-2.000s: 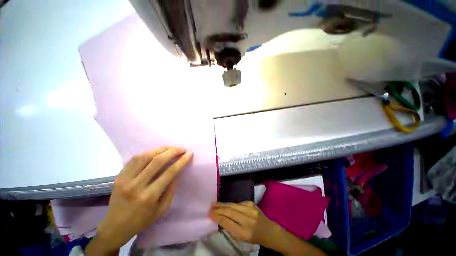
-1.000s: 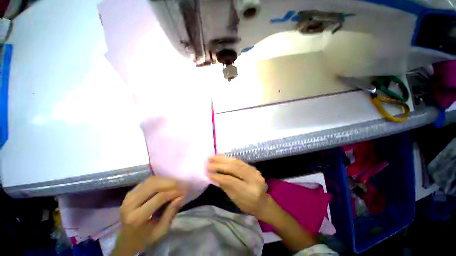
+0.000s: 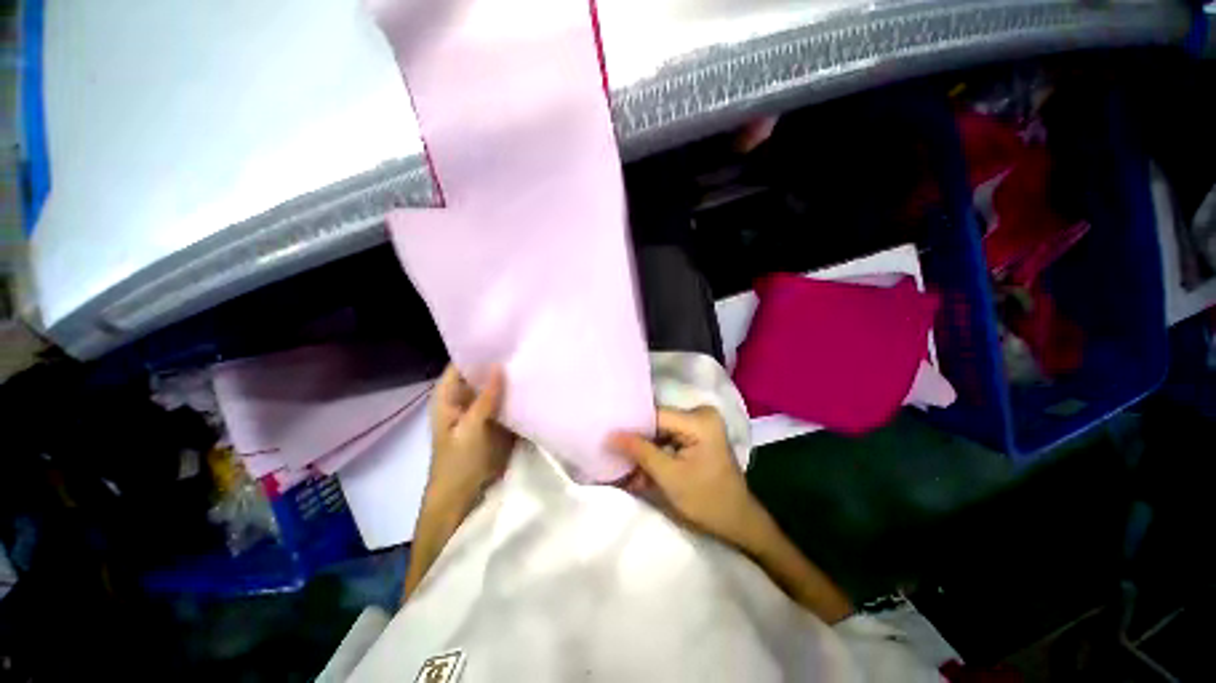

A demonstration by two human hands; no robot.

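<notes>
A long pale pink garment panel (image 3: 540,227) runs from the white table over its front edge down to the wearer's lap. Thin magenta lines show along both its side edges near the table edge. My left hand (image 3: 470,434) pinches the panel's lower left edge between thumb and fingers. My right hand (image 3: 678,460) pinches its lower right corner. The sewing machine head is out of the picture, and the panel's far end is cut off by the top edge.
Magenta cut pieces (image 3: 834,350) lie on a white board below the table, right. Pale pink panels (image 3: 314,400) lie at the left over another white board (image 3: 387,487). A blue crate (image 3: 994,334) with red scraps stands at right. The table's grey front edge (image 3: 854,67) crosses above.
The view has tilted down toward the lap, so the machine and scissors have left the picture. Both hands now hold the panel's near end over the lap, and more of the panel hangs below the table edge.
</notes>
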